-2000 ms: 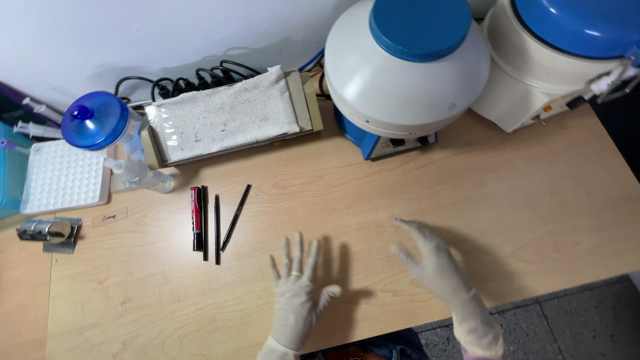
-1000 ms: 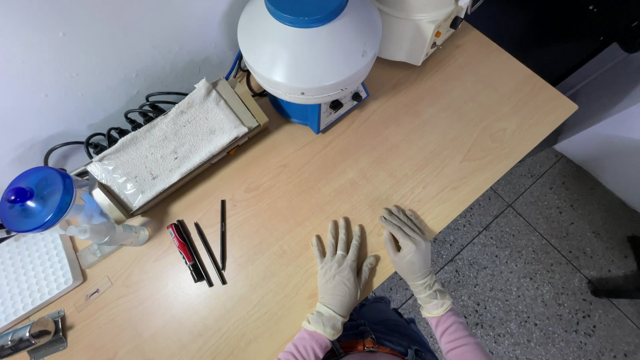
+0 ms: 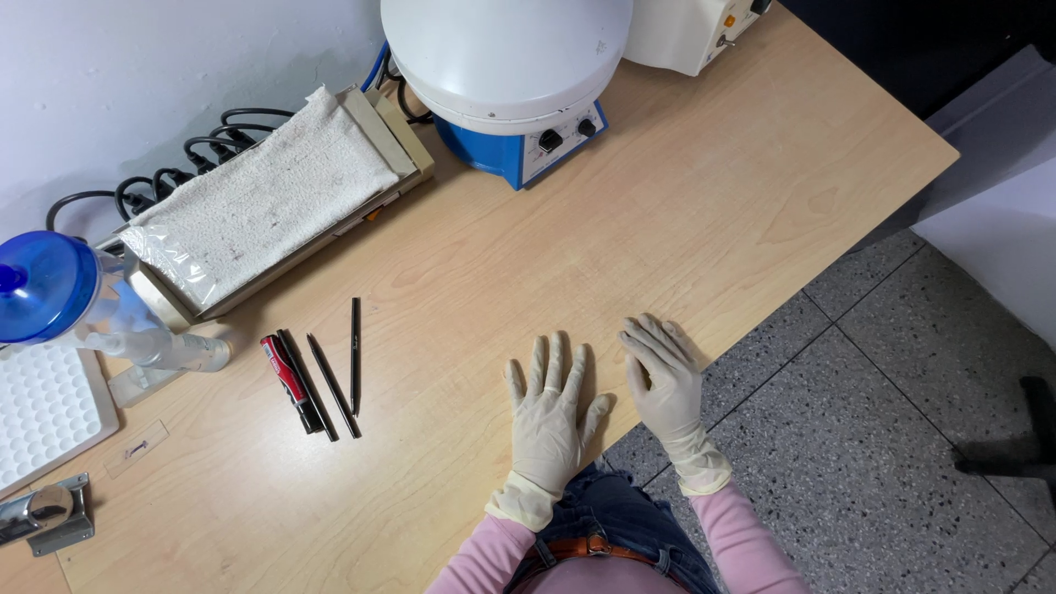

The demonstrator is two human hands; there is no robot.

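My left hand (image 3: 549,421), in a cream latex glove, lies palm down near the table's front edge, fingers spread, holding nothing. Close by on the right, my gloved right hand (image 3: 664,379) rests at the edge with its fingers together and slightly curled; no object shows in it. Left of both hands lie a red and black marker (image 3: 289,384) and slim black pens or pencils, one against the marker (image 3: 308,388), another in the middle (image 3: 333,386) and a third (image 3: 355,355) at the right of the group.
A blue and white centrifuge (image 3: 507,66) stands at the back beside a second machine (image 3: 681,33). Leftward are a cloth-covered device (image 3: 272,198), a blue-lidded jar (image 3: 45,285), a plastic bottle (image 3: 177,348), a white well rack (image 3: 49,412), a glass slide (image 3: 136,448) and a metal instrument (image 3: 54,516).
My right hand has come nearer to my left and rests at the table edge, its fingers closer together. The view has turned and shifted strongly. The marker and pens still lie together.
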